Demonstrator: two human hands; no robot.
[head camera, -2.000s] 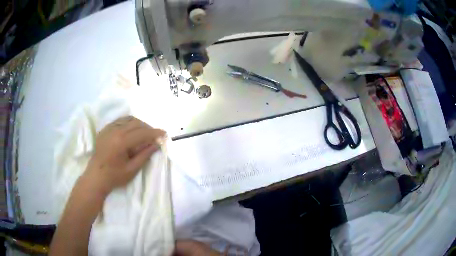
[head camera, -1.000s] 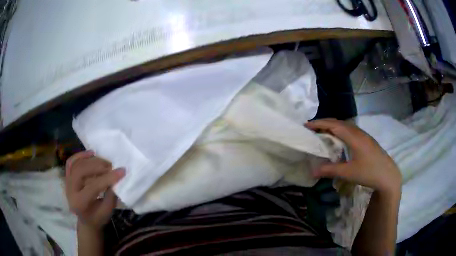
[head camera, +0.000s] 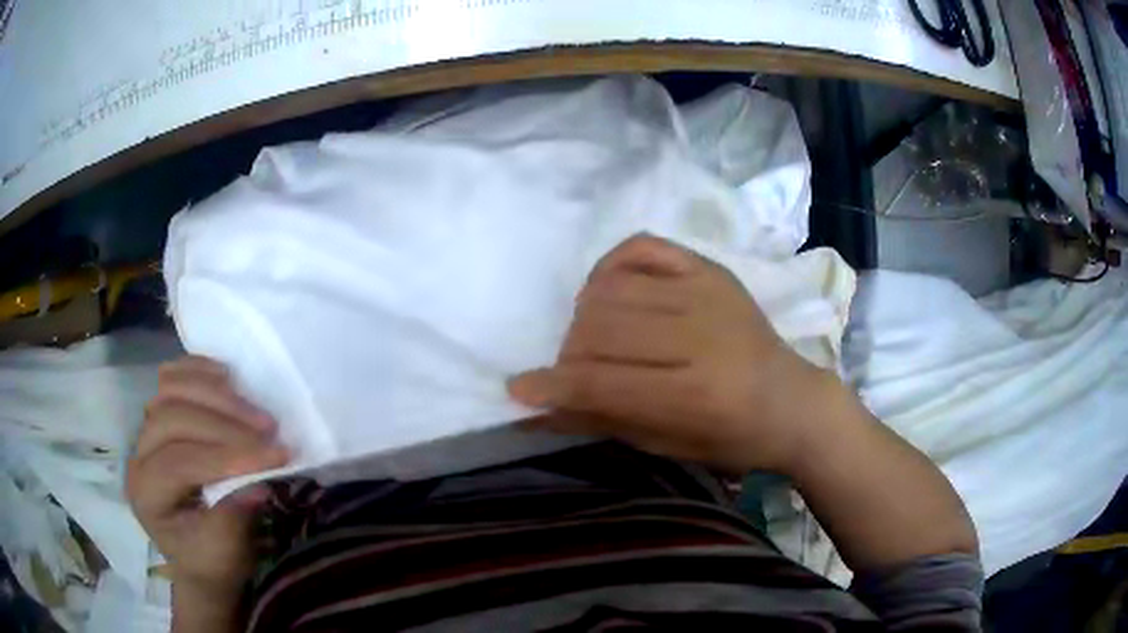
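Observation:
A large soft white garment (head camera: 408, 247) lies spread over the wearer's lap, below the table's front edge. My left hand (head camera: 204, 451) pinches its lower left corner between thumb and fingers. My right hand (head camera: 680, 352) is further right, thumb and curled fingers closed on the garment's near edge. A curved fold or seam runs beside my left hand. Part of the fingertips of both hands is hidden by cloth or by the hands themselves.
The white table (head camera: 495, 25) has a wooden front edge and printed ruler marks. Black scissor handles (head camera: 955, 27) show at the top right. White cloth is heaped at right (head camera: 990, 408) and left (head camera: 62, 396). A box stands at the far upper right.
The view has dropped from the machine to the lap. Since the previous frame, my right hand has moved left onto the near edge, and white cloth now covers the cream area. My left hand keeps the corner.

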